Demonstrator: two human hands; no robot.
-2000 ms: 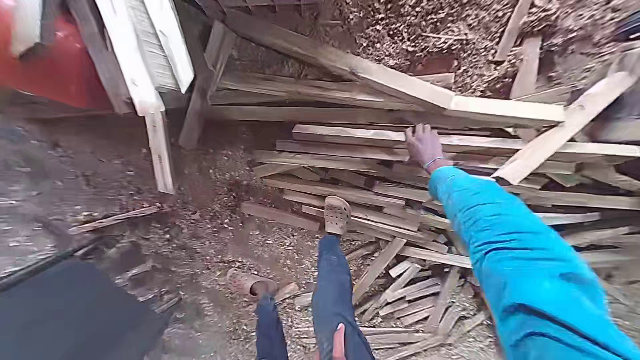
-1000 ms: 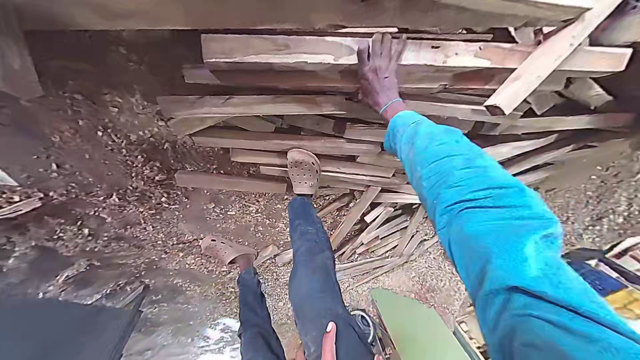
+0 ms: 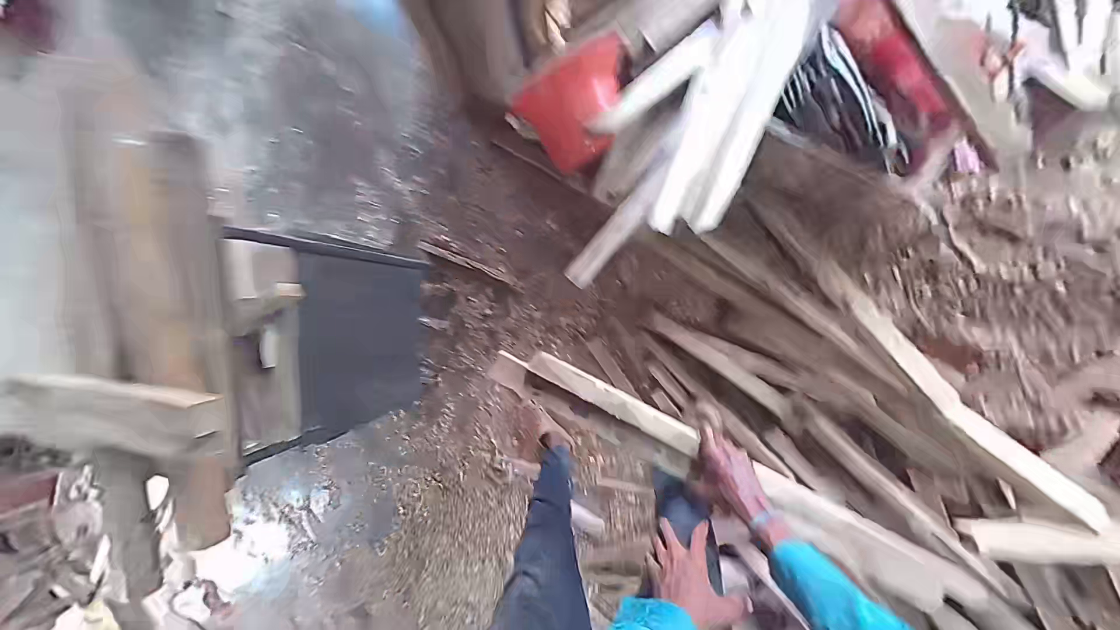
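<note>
A long, pale-edged wooden plank [image 3: 612, 404] runs diagonally from the middle of the head view to the lower right, raised across my leg. My right hand [image 3: 731, 472], in a blue sleeve, is closed around it, though motion blur softens the fingers. Lower down, my left hand [image 3: 691, 577] has its fingers spread over my dark trouser leg, just below the plank, and holds nothing. Beyond the plank lies a pile of rough wooden boards [image 3: 831, 420] at various angles.
A red plastic container [image 3: 573, 101] stands at the top, beside pale timber offcuts [image 3: 726, 122] that jut out. At the left are a dark flat panel [image 3: 359, 341] and a wooden frame [image 3: 114, 394]. Wood chips cover the ground [image 3: 455, 525] around my feet.
My right hand, earlier resting on a board in the pile, now grips a plank lifted over my leg. My left hand has come into fuller view. The view has swung left.
</note>
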